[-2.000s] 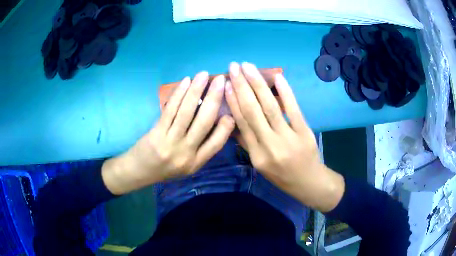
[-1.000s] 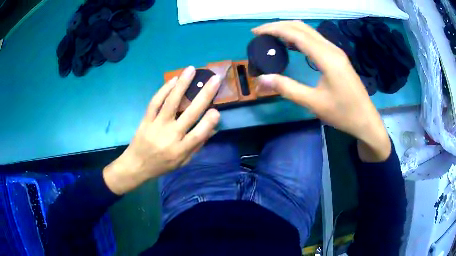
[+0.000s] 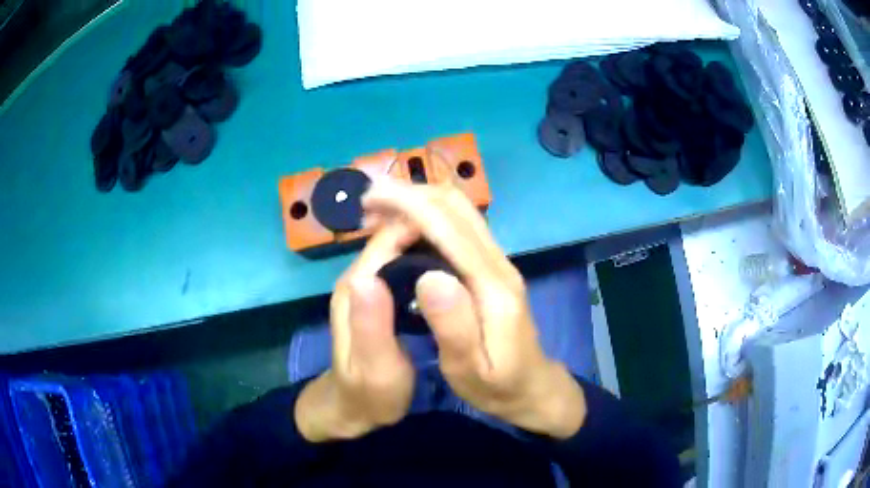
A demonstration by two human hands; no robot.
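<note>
The orange-brown fixture (image 3: 307,229) lies at the bench's near edge. A black round part (image 3: 341,199) with a pale centre dot sits in its left recess. The right recess shows a dark slot and holds no part. My left hand (image 3: 367,353) and my right hand (image 3: 482,324) are together just in front of the fixture, both holding a second black round part (image 3: 404,276) between the fingers and thumbs. Its pale centre dot shows near my right thumb. My right fingers are slightly blurred and cover part of the fixture.
Heaps of thin black discs lie at left (image 3: 191,133) and right (image 3: 677,119). White foam sheets (image 3: 496,38) are stacked behind the fixture. Clear plastic (image 3: 811,219) surrounds a tray of black parts at the right. Blue crates (image 3: 105,429) stand below left, a white machine (image 3: 792,381) below right.
My right hand has moved the second part from above the fixture's right side down towards my body. My left hand has left the part in the left recess and joined my right.
</note>
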